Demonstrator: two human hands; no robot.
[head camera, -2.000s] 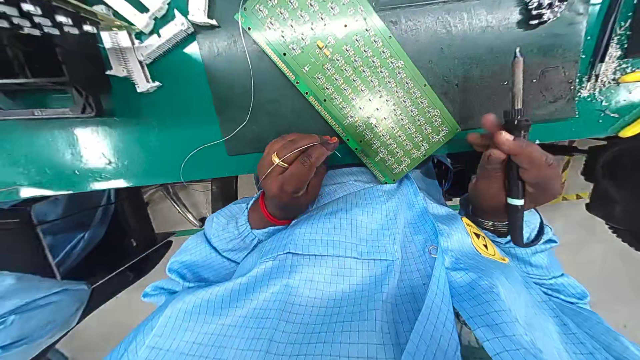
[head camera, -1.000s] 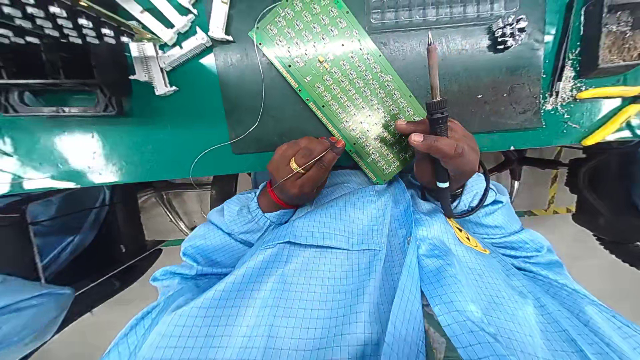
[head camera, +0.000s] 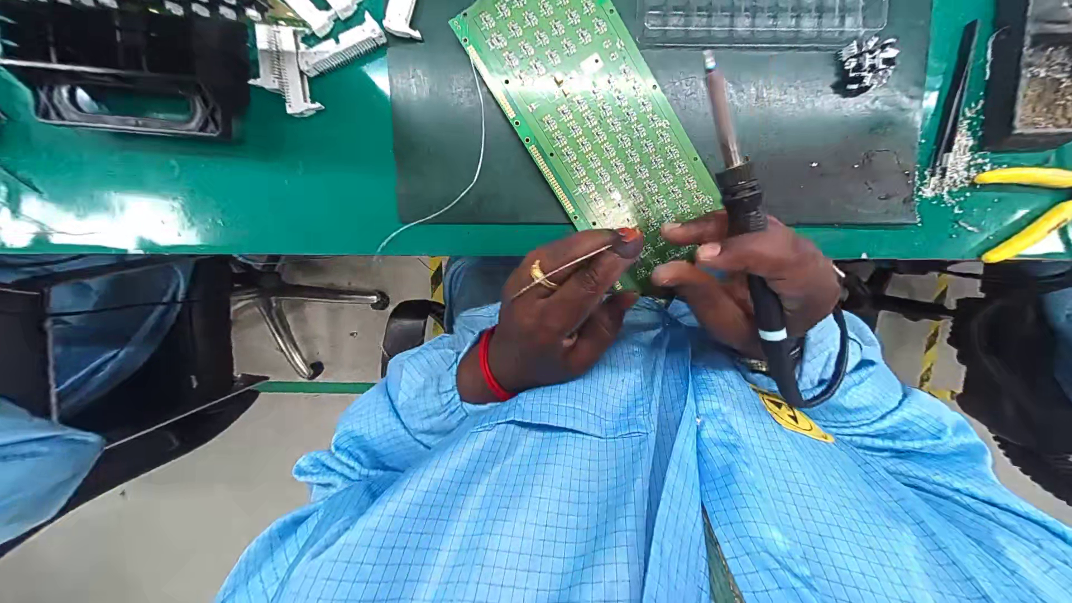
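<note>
A green printed circuit board (head camera: 603, 126) lies at a slant on a dark mat, its lower end over the table's near edge. My left hand (head camera: 565, 306) pinches a thin wire, likely solder (head camera: 563, 270), between thumb and finger at the board's lower left edge. In my right hand (head camera: 754, 276) is a soldering iron (head camera: 745, 197), its tip pointing up and away, beside the board's right edge. Fingers of my right hand touch or overlap the board's lower right corner; exact contact is hard to tell.
Around the dark mat (head camera: 825, 159) are white connectors (head camera: 289, 67), a black fixture (head camera: 126, 75), a clear plastic tray (head camera: 762, 21), a metallic cluster (head camera: 868, 65), black tweezers (head camera: 955, 96), bits of scrap (head camera: 955, 172), yellow-handled pliers (head camera: 1026, 177) and a dark box (head camera: 1026, 79). Another person's blue sleeve (head camera: 42, 469) shows at left.
My right hand has moved left with the soldering iron, from beyond the board's right side to its lower right corner. My left hand stays by the lower left edge, still pinching the wire.
</note>
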